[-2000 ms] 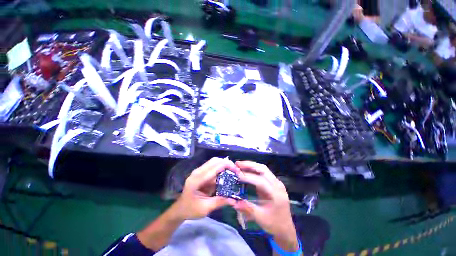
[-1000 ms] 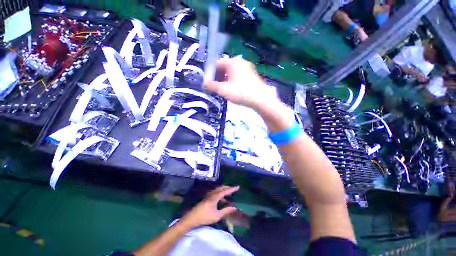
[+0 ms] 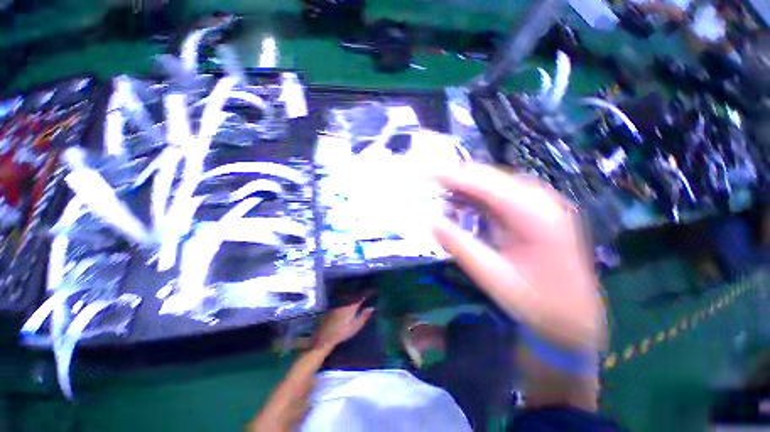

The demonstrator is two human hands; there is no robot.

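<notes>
My right hand (image 3: pixel 528 249) is blurred and raised over the right side of the bright white pile of flat ribbon cables (image 3: pixel 380 186). Its thumb and fingers are apart and point left, with nothing visible between them. I cannot tell whether it touches the cables. My left hand (image 3: pixel 344 325) is low, below the trays' front edge, with fingers apart and nothing visible in it. Circuit boards with curved white ribbon cables (image 3: pixel 245 228) lie in the black left tray (image 3: pixel 152 329).
A black slotted rack (image 3: pixel 540 143) stands right of the cable pile, partly behind my right hand. Dark parts with white wires (image 3: pixel 675 160) lie farther right. Red and orange parts (image 3: pixel 21 169) are at the far left. A grey bar (image 3: pixel 528 38) slants at the back.
A second ago my right hand was over the left tray's upper right with a white strip at its fingers; it has moved right and down, and the strip no longer shows there. The view has shifted.
</notes>
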